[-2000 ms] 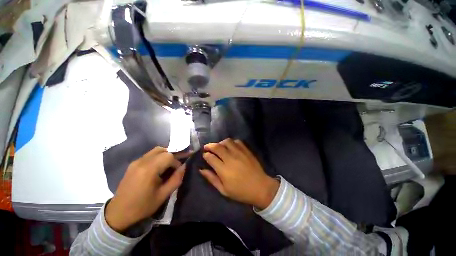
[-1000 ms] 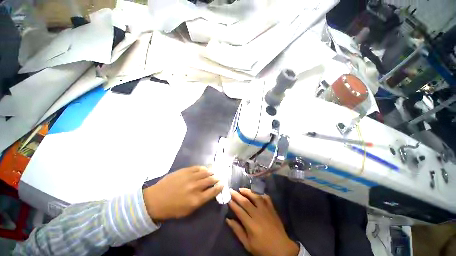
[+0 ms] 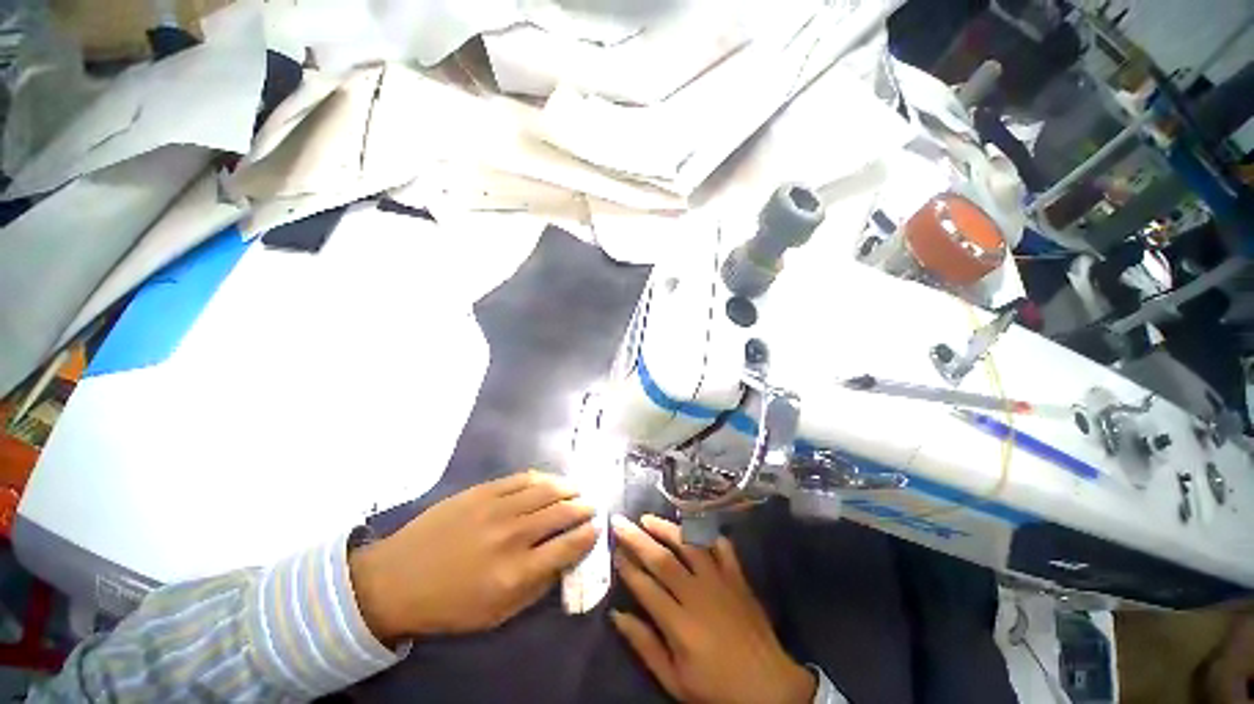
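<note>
A dark garment panel (image 3: pixel 550 323) lies on the white machine table and runs under the sewing machine head (image 3: pixel 695 330). My left hand (image 3: pixel 475 557) lies flat on the panel, fingertips at the left edge of a narrow white strip with a rounded end (image 3: pixel 589 578). My right hand (image 3: pixel 708 619) lies on the cloth to the right of the strip, fingers slightly spread and pointing at the needle area. Bright lamp glare hides the needle and presser foot. Neither hand visibly grasps anything.
Off-white paper patterns (image 3: pixel 481 138) are heaped behind the table (image 3: pixel 303 371). A blue patch (image 3: pixel 165 310) is at the table's left. Pens (image 3: pixel 1031 443), thread guides and a thin yellow thread lie on the machine head. An orange-brown round object (image 3: pixel 956 237) stands behind it.
My view has swung up and left since the first frame. Since the second frame, more of the white strip shows, extending toward me between my hands. Both hands remain on the cloth.
</note>
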